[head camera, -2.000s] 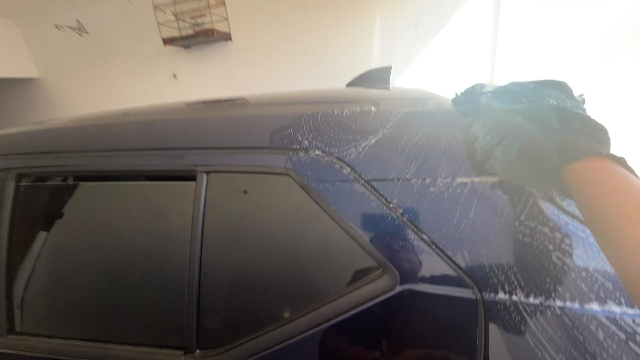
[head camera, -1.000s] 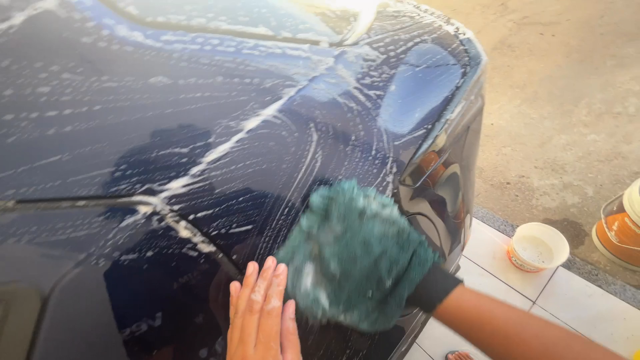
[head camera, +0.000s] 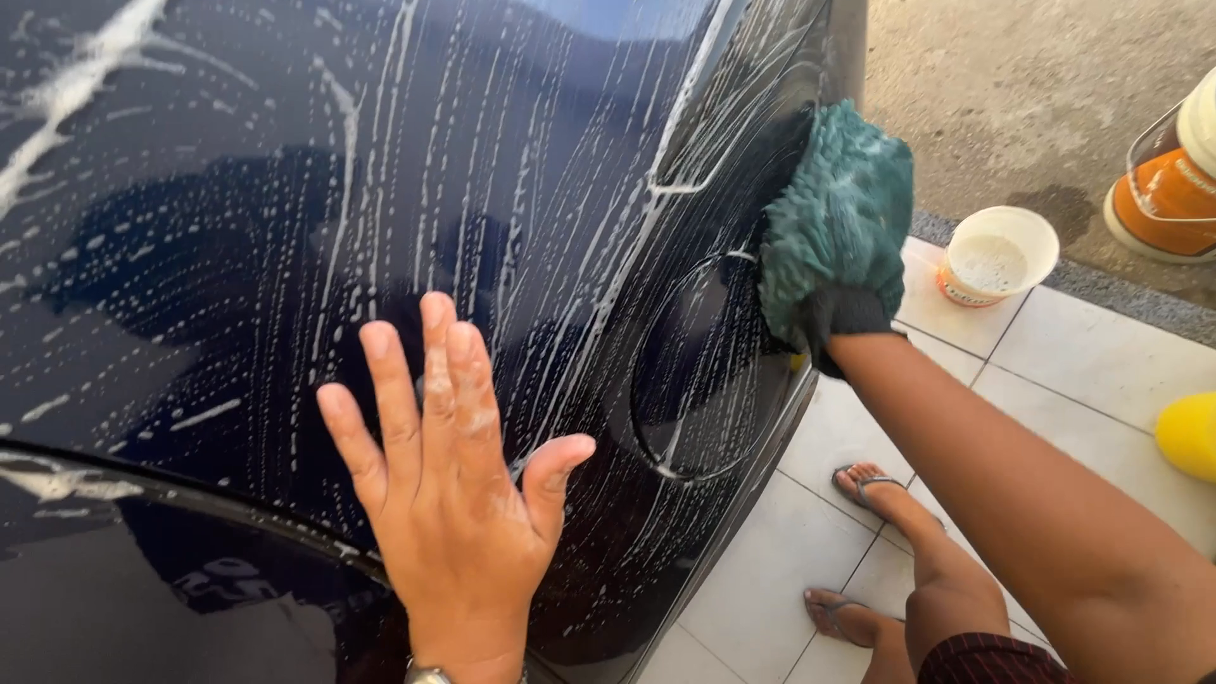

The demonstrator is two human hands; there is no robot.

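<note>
A teal plush wash mitt (head camera: pixel 841 218) with a dark cuff covers my right hand (head camera: pixel 836 233) and lies against the soapy side of a dark blue car body (head camera: pixel 513 180). My fingers inside the mitt are hidden. To the left, my left hand (head camera: pixel 456 456) is spread over the wet panel, its fingers apart and some suds on them; whether the palm touches the paint I cannot tell. Between the two hands is the round outline of a fuel filler door (head camera: pixel 698 366), streaked with foam.
On white floor tiles (head camera: pixel 1083 351) at the right stands a small tub (head camera: pixel 1002 252) with sudsy liquid. An orange and white bucket (head camera: pixel 1173 195) is on the concrete behind it. A yellow object (head camera: pixel 1192 435) sits at the right edge. My sandalled feet (head camera: pixel 869 489) are beside the car.
The mitt has gone from the roof edge to the car's lower side, near the fuel filler door. My left hand, out of view two seconds ago, now shows. The view has swung down.
</note>
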